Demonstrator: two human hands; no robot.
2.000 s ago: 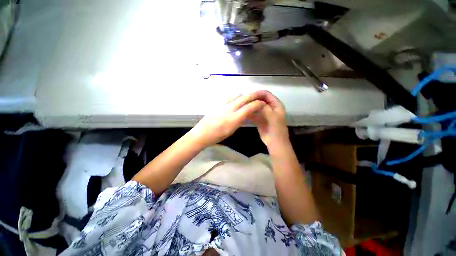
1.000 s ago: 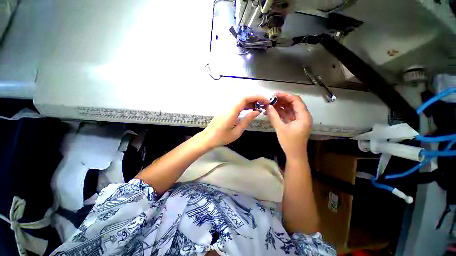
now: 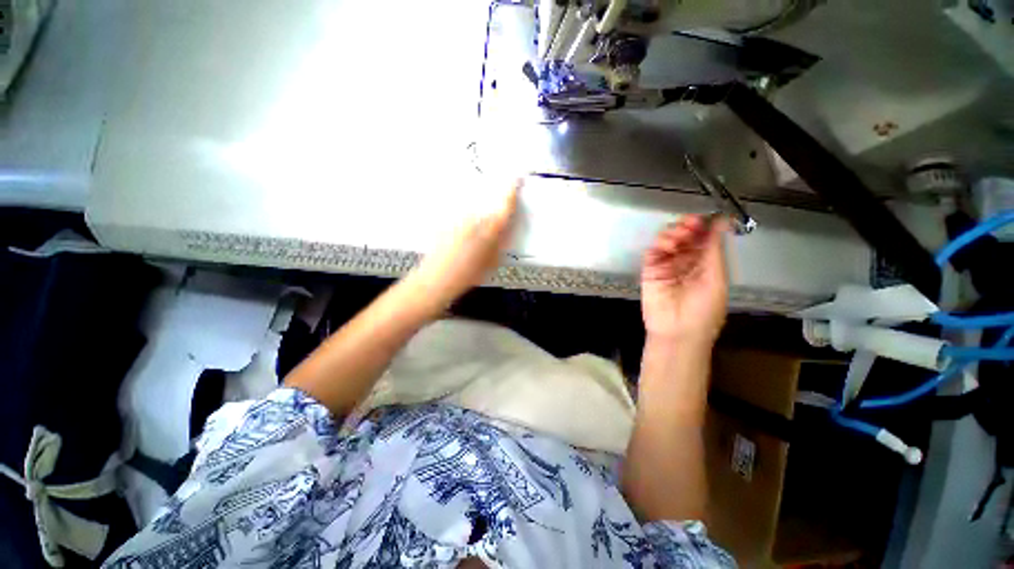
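My left hand [image 3: 476, 247] is over the front edge of the white machine table, its fingers pointing toward the plate below the needle area; I cannot tell if it holds anything. My right hand [image 3: 685, 273] is raised to the right with curled fingers, its fingertips at the near end of a slim silver tool [image 3: 717, 193] on the machine bed. The fingers are blurred, and I cannot tell if they grip it or a small part. The sewing machine's needle area [image 3: 573, 95] is lit. A black strap [image 3: 828, 161] runs to it from the right.
Cream fabric [image 3: 489, 372] lies in my lap. Blue hoses [image 3: 978, 322] with white fittings [image 3: 884, 340] hang at the table's right edge. A cardboard box [image 3: 756, 445] stands below. Navy fabric [image 3: 67, 345] tied with a cream strip [image 3: 50, 489] is at the left.
My hands were together, then held small dark metal pieces between their fingertips. Now they are apart: left toward the machine plate, right toward the silver tool. The small pieces are not visible.
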